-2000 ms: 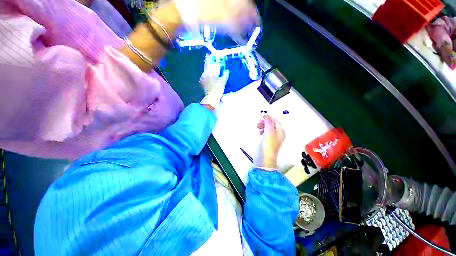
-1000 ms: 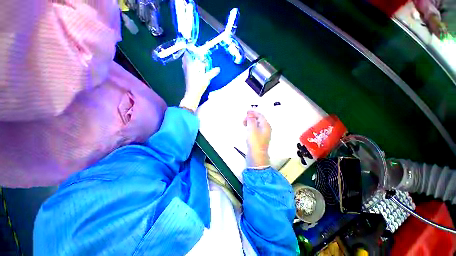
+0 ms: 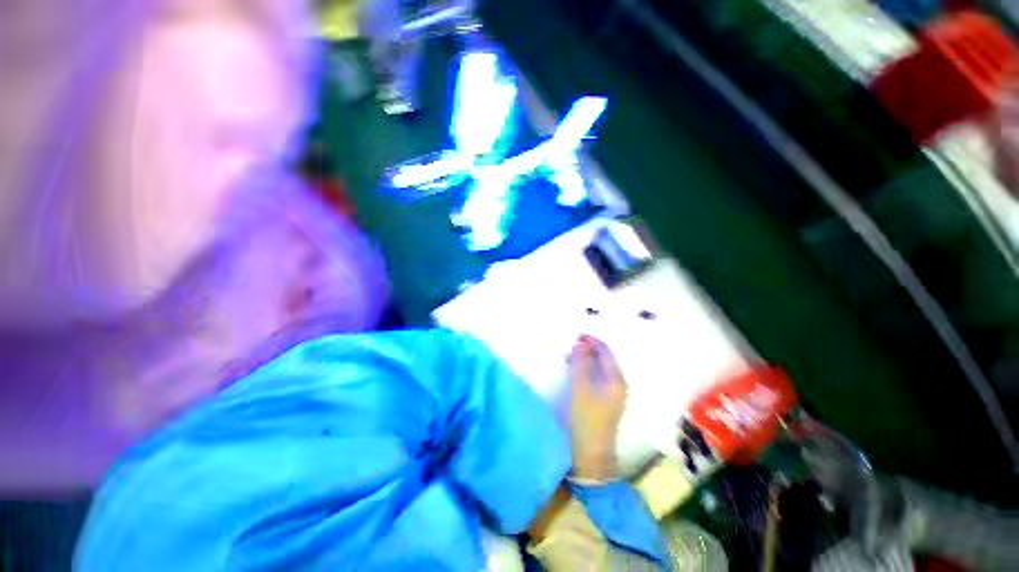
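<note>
The LED figure [image 3: 486, 156] glows blue-white on the green bench beyond the white sheet [image 3: 525, 296], with no hand of mine on it. My right hand [image 3: 599, 408] is over the sheet, fingers curled together; blur hides whether they hold anything. Small dark parts [image 3: 646, 315] lie just beyond its fingertips. My left hand [image 3: 572, 541] is low in the picture by my right sleeve, blurred and partly cut off; its fingers are not clear.
The solder reel stand [image 3: 618, 253] is at the sheet's top edge. A red bag [image 3: 742, 413] with white pieces lies right, beside black parts [image 3: 693, 445]. A blurred hose [image 3: 950, 523] is lower right. A person's pink sleeve [image 3: 201, 145] fills the left. A red bin [image 3: 944, 73] is upper right.
My left hand has left the LED figure and drawn back towards my body, near my right wrist. The figure now rests alone. My right hand stays over the sheet. The view has shifted and blurred.
</note>
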